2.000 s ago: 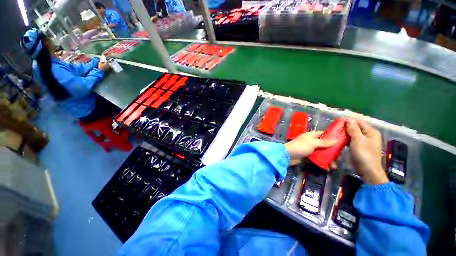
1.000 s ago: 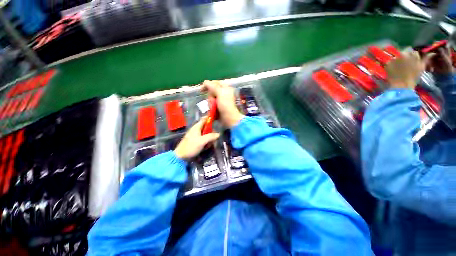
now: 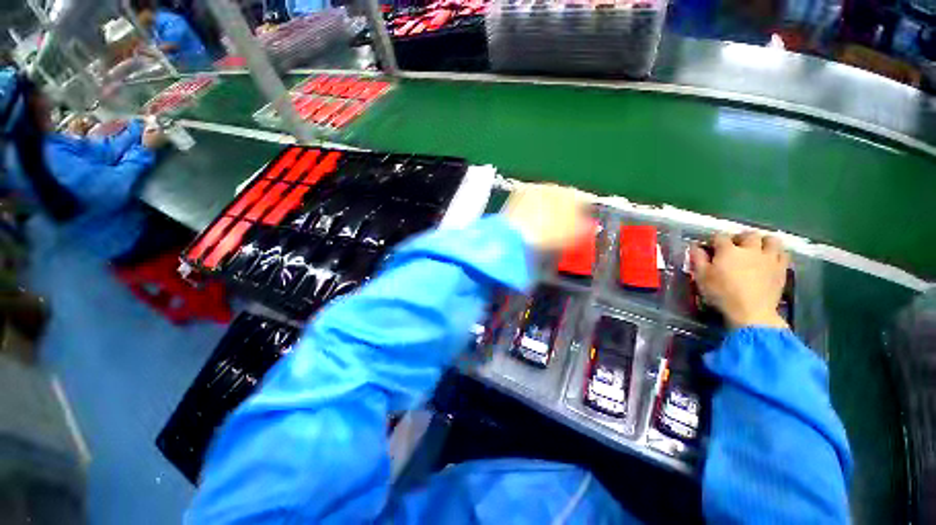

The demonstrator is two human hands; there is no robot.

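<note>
The clear tray [image 3: 583,395] lies in front of me. Two solid red blocks [image 3: 639,256] sit side by side in its far row. Several glossy black units [image 3: 613,364] with white print lie in the near row. My left hand [image 3: 552,213] is blurred over the far left part of the tray, beside a red block; its fingertips are not clear. My right hand [image 3: 741,275] reaches down over the far right pockets with bent fingers, at a dark unit mostly hidden under it. I cannot tell if either hand holds anything.
A black tray [image 3: 354,226] with red covers [image 3: 293,193] at its left side stands left, with a pale strip beside it. A green conveyor belt [image 3: 616,144] runs beyond, carrying a filled red tray [image 3: 334,101]. A person in blue [image 3: 82,174] works at far left.
The view swung right, then back left. My hands have parted from the red piece they held together. A red block now sits in the third far pocket. My left hand moved left, my right over the right pockets.
</note>
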